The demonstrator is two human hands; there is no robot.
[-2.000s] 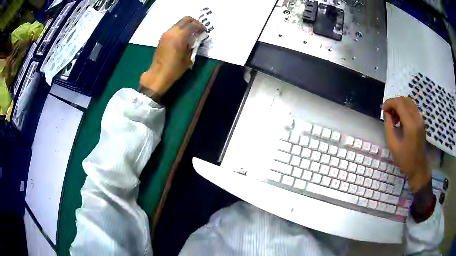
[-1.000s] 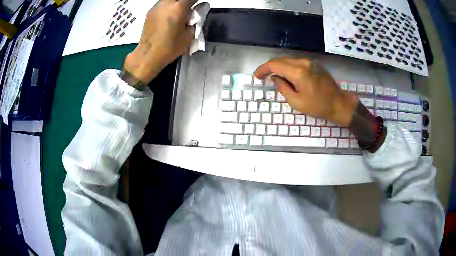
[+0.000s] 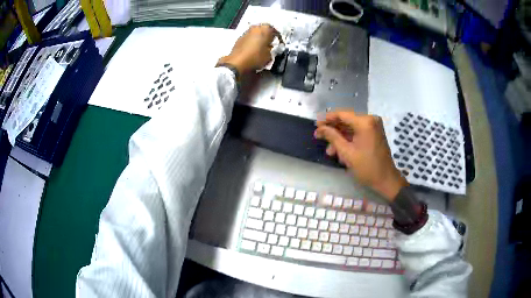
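My left hand (image 3: 253, 51) is at the left edge of the black fixture (image 3: 299, 71) on the silver metal plate (image 3: 349, 70). A crumpled white tissue (image 3: 273, 54) shows at its fingers; any small part there is hidden. My right hand (image 3: 356, 142) hovers over the black strip (image 3: 273, 129), fingertips together; whether it pinches something small cannot be told. Rows of small dark parts lie on the right white sheet (image 3: 407, 75), a smaller group on the left white sheet (image 3: 131, 75).
The white keyboard (image 3: 320, 227) sits on its tray (image 3: 233, 259) near my body. Blue trays (image 3: 70, 96) with a paper on top stand at the left on the green mat (image 3: 75, 192). A white ring (image 3: 346, 10) and stacked sheets (image 3: 174, 10) are at the back.
The view has shifted so the plate and fixture show again. My left hand has moved to the fixture. My right hand has left the keyboard and moved forward above the black strip.
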